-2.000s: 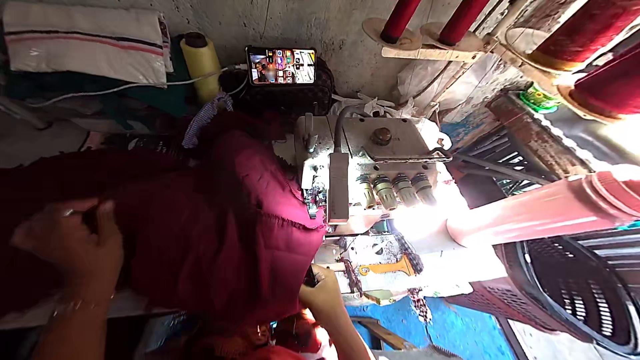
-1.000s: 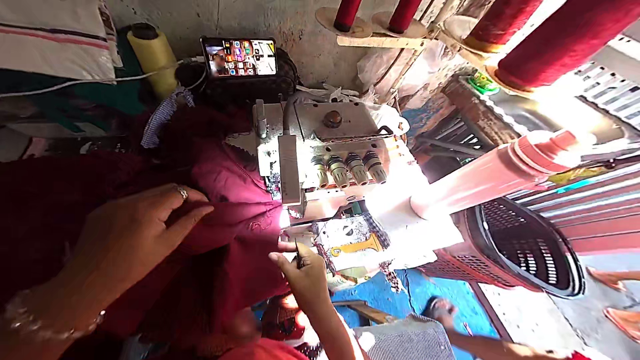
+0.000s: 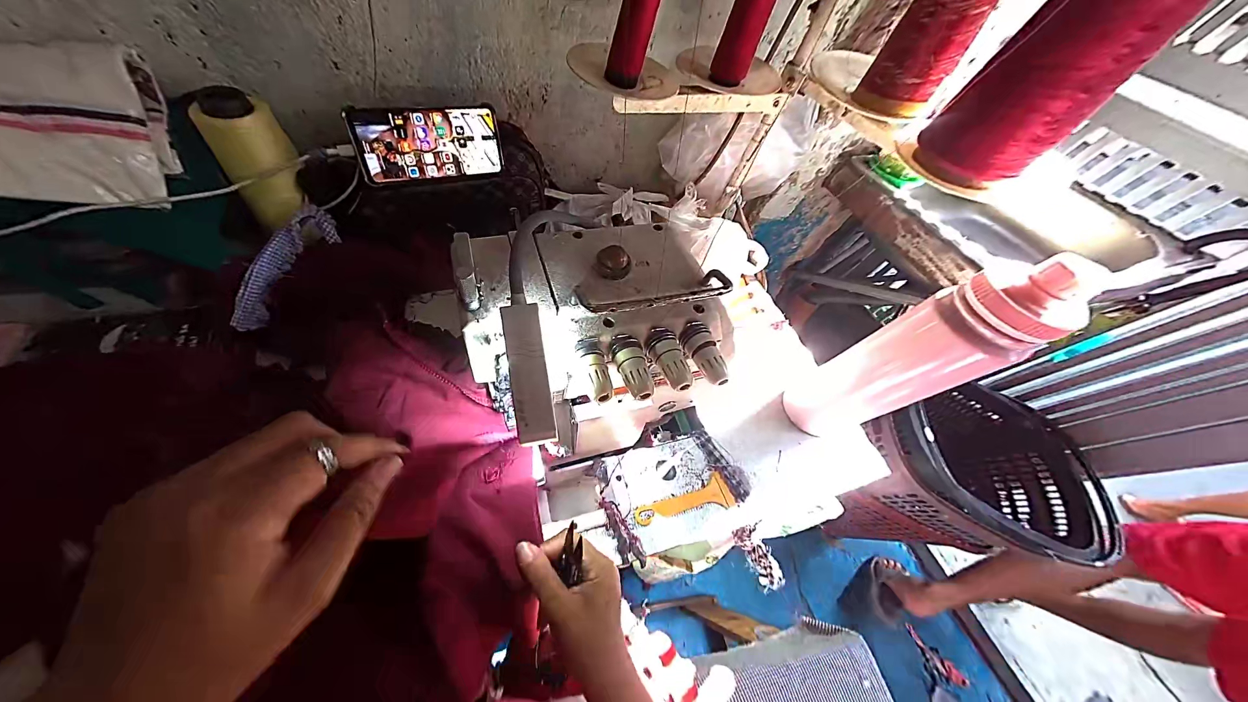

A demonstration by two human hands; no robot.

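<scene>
Dark maroon fabric (image 3: 439,458) covers the left of the work surface, its right edge against an overlock sewing machine (image 3: 634,263) with several tension knobs. My left hand (image 3: 244,536), with a ring on one finger, is over the fabric at lower left; thumb and forefinger are close together, and whether they pinch a thread cannot be told. Below the machine's front, my right hand (image 3: 580,595) is closed around a small dark tool (image 3: 570,558), possibly thread snips, beside the fabric's edge. A lit lamp bar (image 3: 528,375) stands in front of the needle area, which it partly hides.
A pink bottle (image 3: 907,361) stands right of the machine, near a dark plastic basket (image 3: 1004,468). Behind are a phone (image 3: 424,144), a yellow thread cone (image 3: 249,156) and maroon thread cones (image 3: 1033,88). Another person's legs (image 3: 1053,585) are at lower right.
My left hand, over the fabric at far left two seconds ago, has come closer to the machine's front. Another person's legs have come further into view at right. The view has shifted.
</scene>
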